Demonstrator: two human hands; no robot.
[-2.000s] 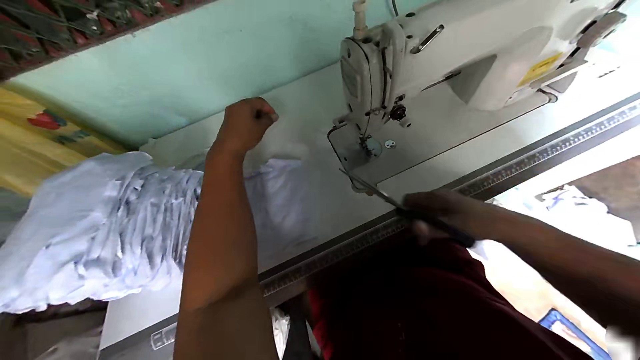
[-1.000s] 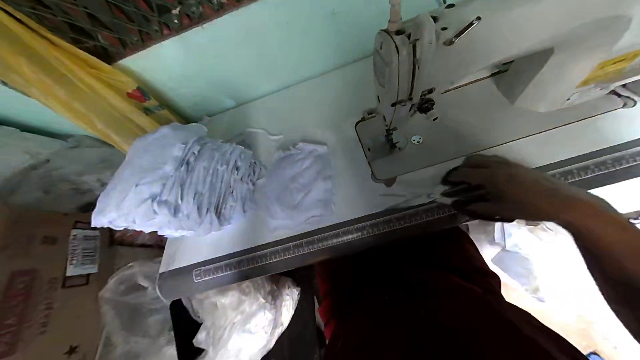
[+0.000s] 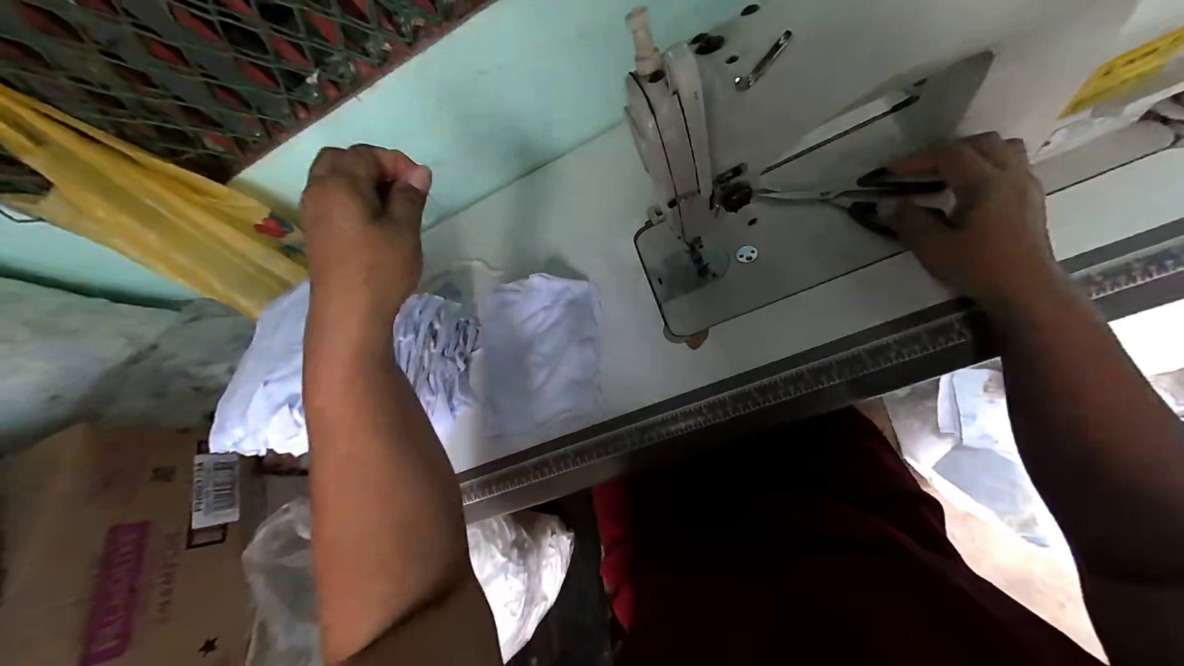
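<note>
My right hand [image 3: 980, 213] holds a pair of scissors [image 3: 823, 195] by the dark handles, over the bed of an industrial sewing machine [image 3: 671, 139], with the blades pointing left near the needle area. My left hand [image 3: 365, 208] is raised before the wall, thumb and fingertips pinched together; whether something thin is between them cannot be told. Below and beyond my left forearm lies a bundle of gathered pale cloth [image 3: 435, 351], partly hidden by the arm. A flat folded pale cloth piece [image 3: 546, 342] rests beside it, left of the needle plate.
A measuring tape strip [image 3: 740, 398] runs along the table's front edge. A yellow plastic bag [image 3: 157, 222] hangs at the left under a metal grille [image 3: 277, 55]. Below are a cardboard box [image 3: 83, 536] and clear plastic bags [image 3: 527, 564]. Pale cloth [image 3: 990, 435] lies at the lower right.
My left hand, out of view one second ago, is back above the cloth bundle. My right hand has moved from the table's front edge onto the machine bed, with the scissors now plainly visible.
</note>
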